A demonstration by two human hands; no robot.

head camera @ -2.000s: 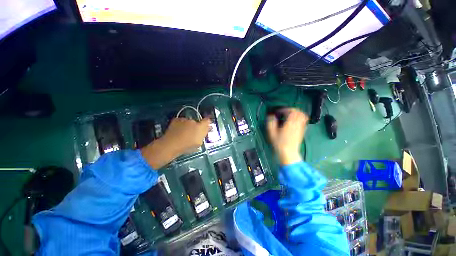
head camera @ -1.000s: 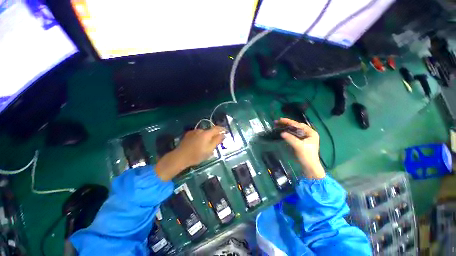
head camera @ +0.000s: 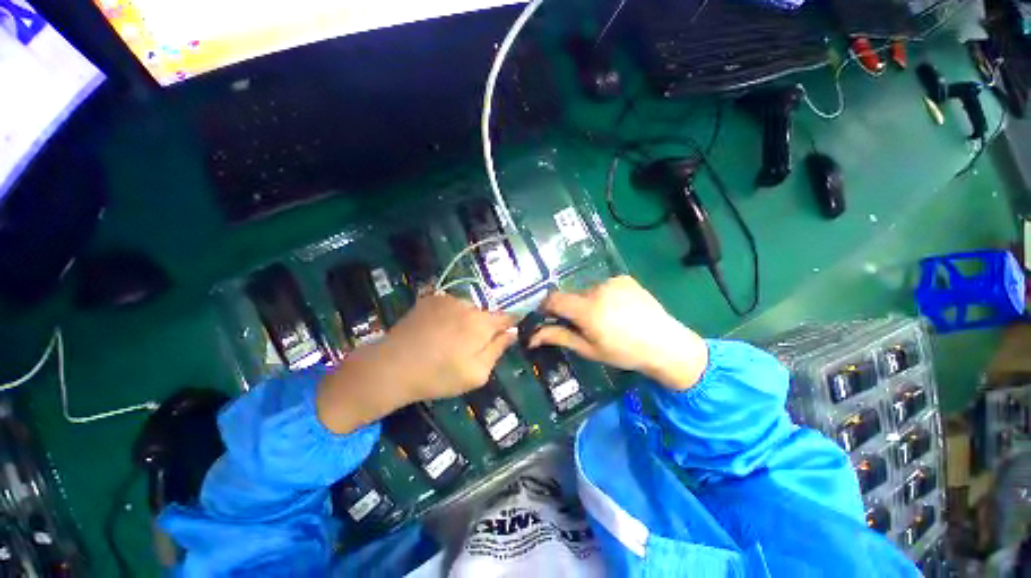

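The clear blister tray (head camera: 328,245) lies on the green bench and holds several black handheld devices (head camera: 284,313) with white labels. My right hand (head camera: 620,327) holds one black device (head camera: 535,327) above the tray. My left hand (head camera: 450,344) pinches the looped end of the white cable (head camera: 490,124) at the device's near end; the plug is hidden by my fingers. The top right pocket holds no device and shows a small white label (head camera: 568,225).
Barcode scanners (head camera: 692,220) and a mouse (head camera: 826,184) lie to the right. Stacked filled trays (head camera: 876,412) stand at the lower right, with a blue stool (head camera: 970,290) beyond. A keyboard (head camera: 362,124) and monitors (head camera: 283,28) are ahead. Another dark scanner (head camera: 181,435) lies left.
My right hand first reached to the tray's right, then lifted the device from the top right pocket and brought it to my left hand. The camera view has also shifted.
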